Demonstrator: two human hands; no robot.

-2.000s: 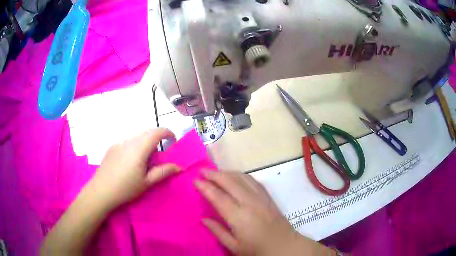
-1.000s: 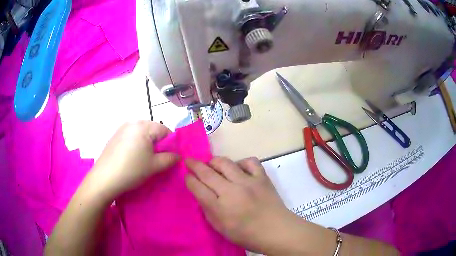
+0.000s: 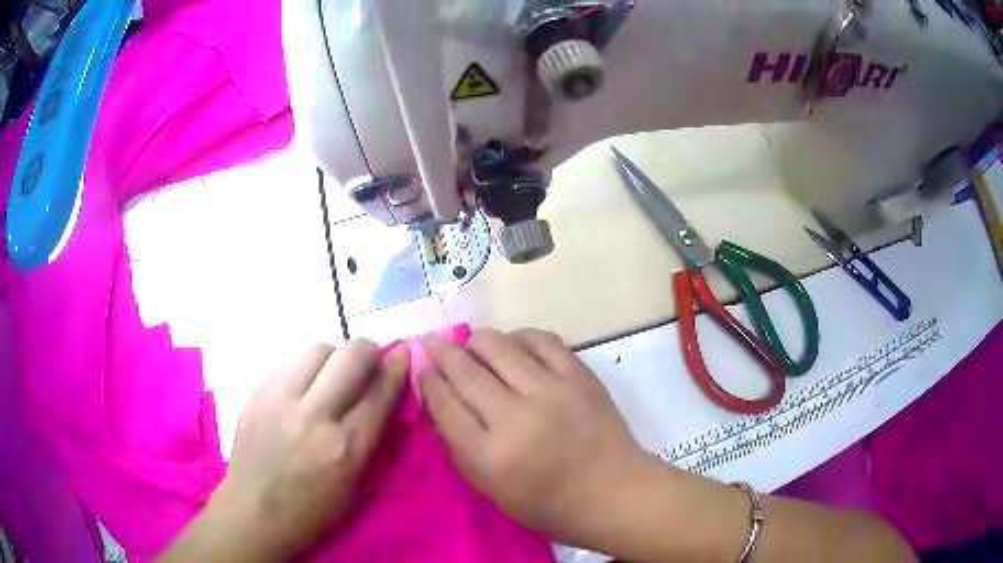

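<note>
A bright pink garment piece [image 3: 423,495] lies below my hands at the front of the table. Its small folded, paler pink end [image 3: 418,361] is pinched between my fingertips, in front of the needle plate [image 3: 460,255]. My left hand [image 3: 319,434] grips the fold from the left, its thumb and fingers bent together. My right hand [image 3: 528,423] grips it from the right, its fingertips nearly touching the left ones. The fold is apart from the presser foot area. Part of the fold is hidden by my fingers.
The cream sewing machine head [image 3: 682,66] spans the back. Shears [image 3: 693,255] with red and green handles lie right of the needle, with small snips [image 3: 863,269] farther right. A blue lamp [image 3: 61,143] hangs upper left over piled pink fabric [image 3: 77,330]. A printed ruler scale [image 3: 814,385] runs along the front edge.
Both hands and the pink end have drawn back from the needle plate. The flat end is now folded and bunched between the fingertips. The view has shifted slightly.
</note>
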